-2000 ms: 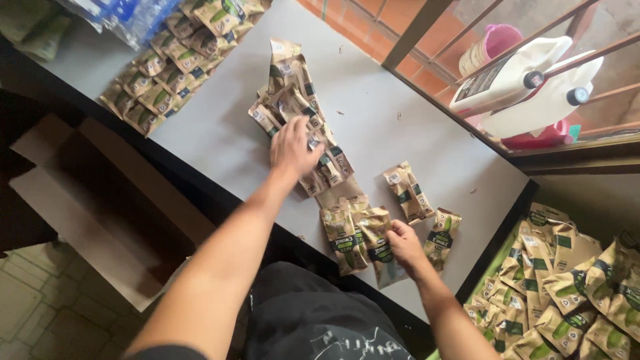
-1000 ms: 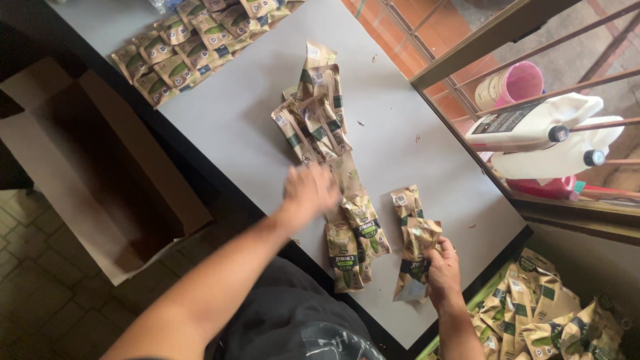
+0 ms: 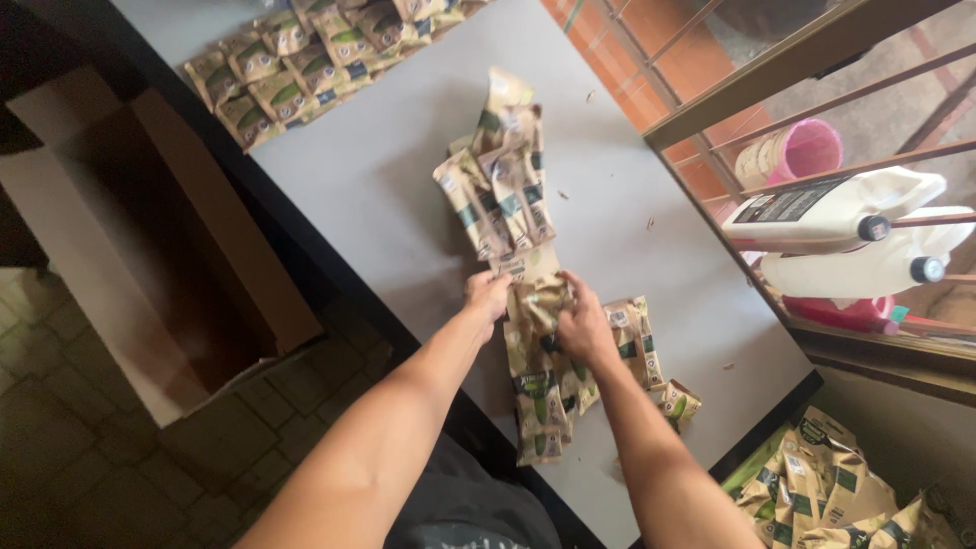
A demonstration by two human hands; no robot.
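My left hand (image 3: 488,299) and my right hand (image 3: 585,320) are on opposite sides of a tan-and-green foil packet (image 3: 543,299), and both grip its upper edge. Beneath it several like packets (image 3: 537,396) lie in a pile. Just above my hands a cardboard piece with print (image 3: 526,263) shows in part. Farther up the table, more packets (image 3: 507,191) lie overlapping with their backs up. To the right of my right hand one packet (image 3: 631,335) lies back up, and another (image 3: 677,404) is partly hidden by my forearm.
Rows of packets (image 3: 305,69) cover the upper left of the grey table (image 3: 366,206). An open cardboard box (image 3: 191,252) stands beside the table at left. A heap of packets (image 3: 816,488) sits at lower right. White jugs (image 3: 808,213) and a pink bucket (image 3: 812,149) stand behind window bars.
My right hand has moved left with a packet from the right side to the middle pile. My left hand has come down beside it and now grips too.
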